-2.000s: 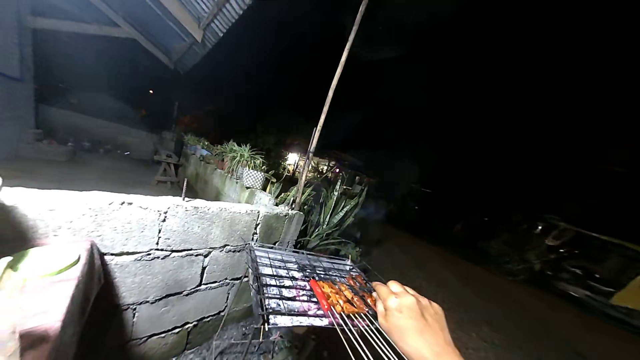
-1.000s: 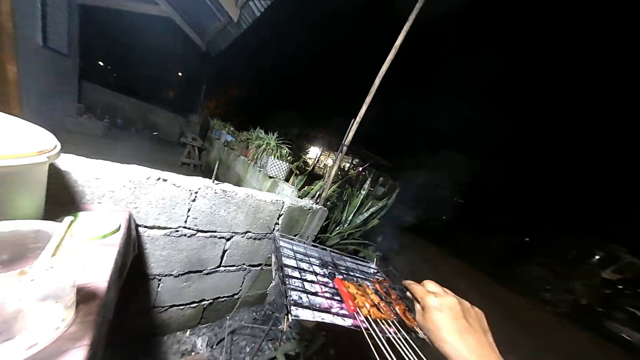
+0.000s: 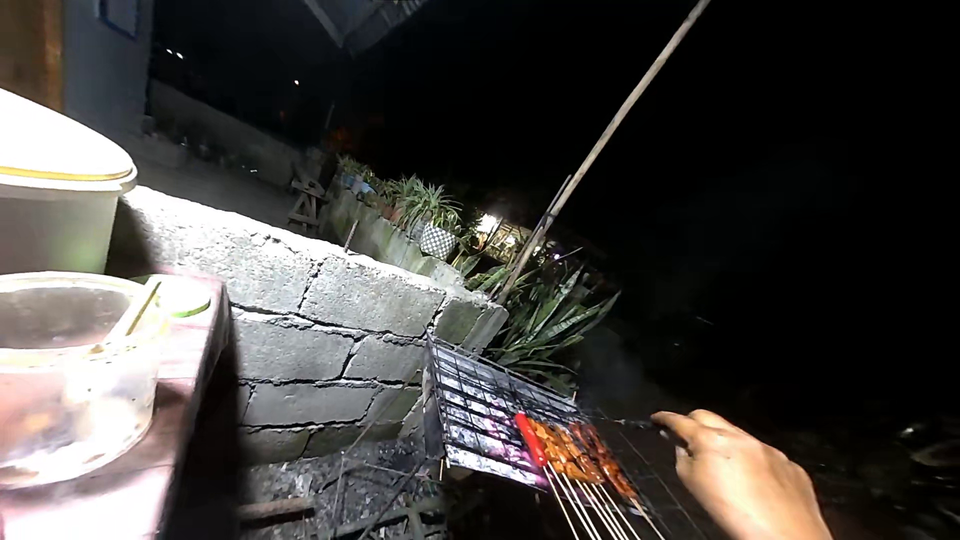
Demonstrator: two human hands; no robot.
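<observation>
My right hand (image 3: 739, 465) is at the right side of a charcoal grill (image 3: 480, 405), its fingers closed near a dark wire or rod at the grill's edge; what they grip is hard to make out. Just left of the hand, several skewers of glazed meat (image 3: 581, 454) lie on the wire grate, beside a red hotdog skewer (image 3: 530, 439). Their bamboo sticks point down toward me. Pale, glowing charcoal shows beneath the grate's left part. My left hand is not in view.
A concrete block wall (image 3: 330, 300) runs behind the grill. At left, a table (image 3: 191, 375) holds a clear plastic tub (image 3: 75, 405) and a lidded container (image 3: 56, 217). A long pole (image 3: 615, 120) leans beyond, near potted plants (image 3: 427, 206).
The view has swung left, bringing the tub and lidded container into sight. My right hand remains at the grill's right side, and the skewers still lie on the grate.
</observation>
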